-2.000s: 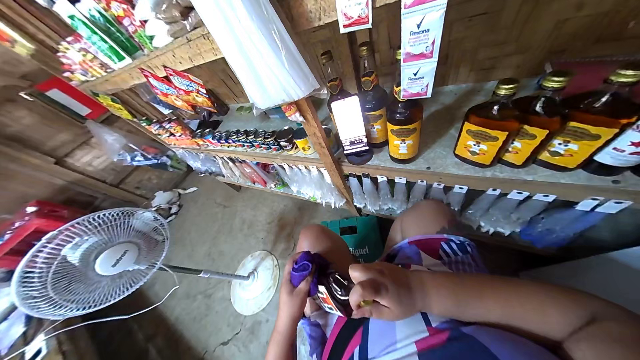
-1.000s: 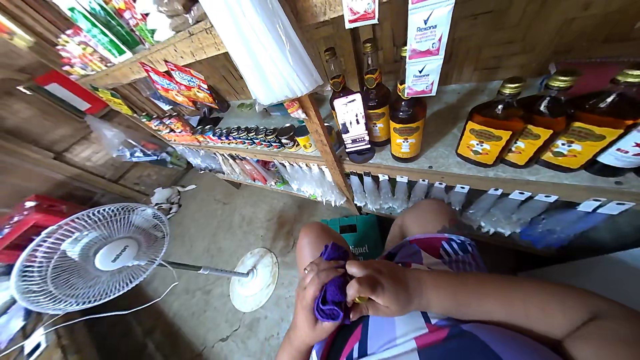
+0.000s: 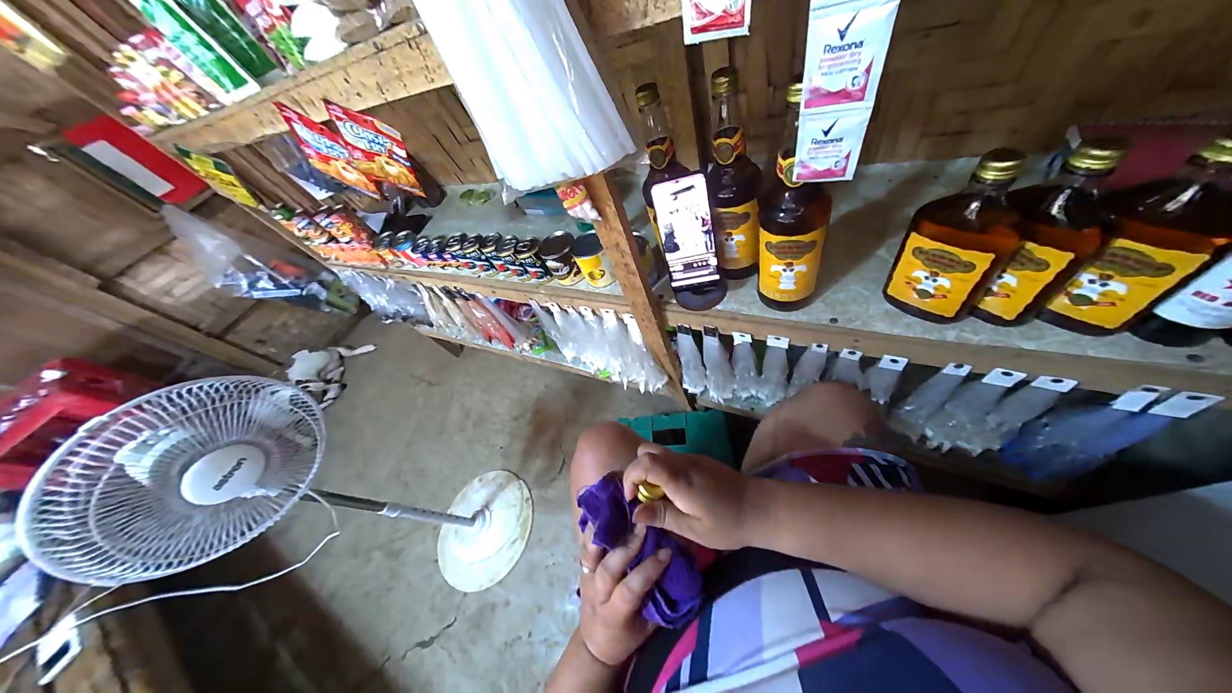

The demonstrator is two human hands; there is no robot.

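A purple cloth [image 3: 674, 582] is bunched in my left hand [image 3: 616, 592], low in the middle of the view, above my lap. The cloth wraps something that is mostly hidden; a gold screw cap [image 3: 650, 491] shows at its upper end. My right hand [image 3: 698, 496] grips that cap between thumb and fingers, touching the cloth's top edge. Glass liquor bottles with yellow labels and gold caps, such as the flat bottle [image 3: 948, 250] and the round bottle [image 3: 791, 250], stand on the shelf ahead. A lit phone [image 3: 685, 231] leans upright against the bottles.
A white stand fan [image 3: 173, 481] is at the left, its round base [image 3: 486, 529] on the concrete floor. Plastic bags [image 3: 775, 371] hang under the wooden shelf edge [image 3: 962, 342]. Small cans [image 3: 529, 258] line the left shelf. A green crate [image 3: 679, 433] sits beyond my knees.
Two seconds ago a dark glass bottle with a label showed between my hands; now the purple cloth covers it. My right hand has moved up to the gold cap.
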